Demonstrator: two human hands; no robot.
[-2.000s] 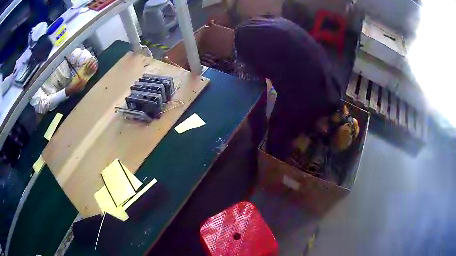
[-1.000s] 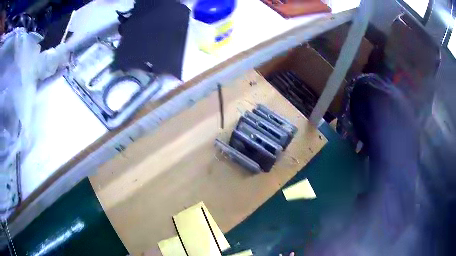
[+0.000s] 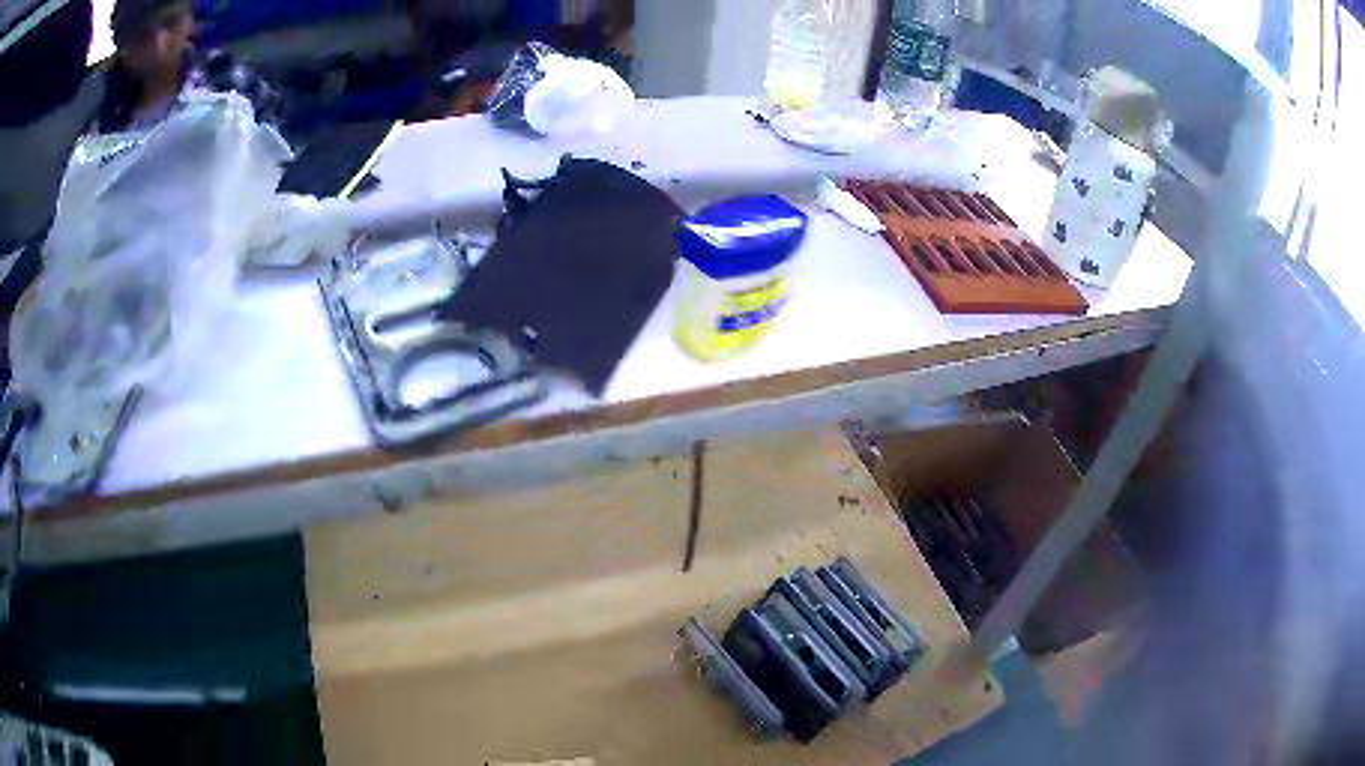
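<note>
Neither of my hands can be made out in the head view. Several grey-black plastic housings (image 3: pixel 816 644) stand on edge in a row on the tan work board (image 3: pixel 494 629). A thin dark strip (image 3: pixel 693 506) lies on the board to their left. On the white shelf above are a black sheet (image 3: pixel 576 270), a grey metal-like frame (image 3: pixel 434 371) with round and oval openings, and a jar (image 3: pixel 737 280) with a blue lid and yellow label.
The shelf (image 3: pixel 240 427) also holds a slotted red-brown tray (image 3: pixel 973 247), a white patterned cup (image 3: pixel 1100 202), bottles (image 3: pixel 916 63) and plastic bags (image 3: pixel 150 255). A carton (image 3: pixel 1033 464) with dark units stands behind a post (image 3: pixel 1108 464). A person (image 3: pixel 157 68) shows at top left.
The view has swung up to the shelf. The housings and board now sit lower in the picture, and the yellow sheets have almost left it. The bending person is no longer clearly visible.
</note>
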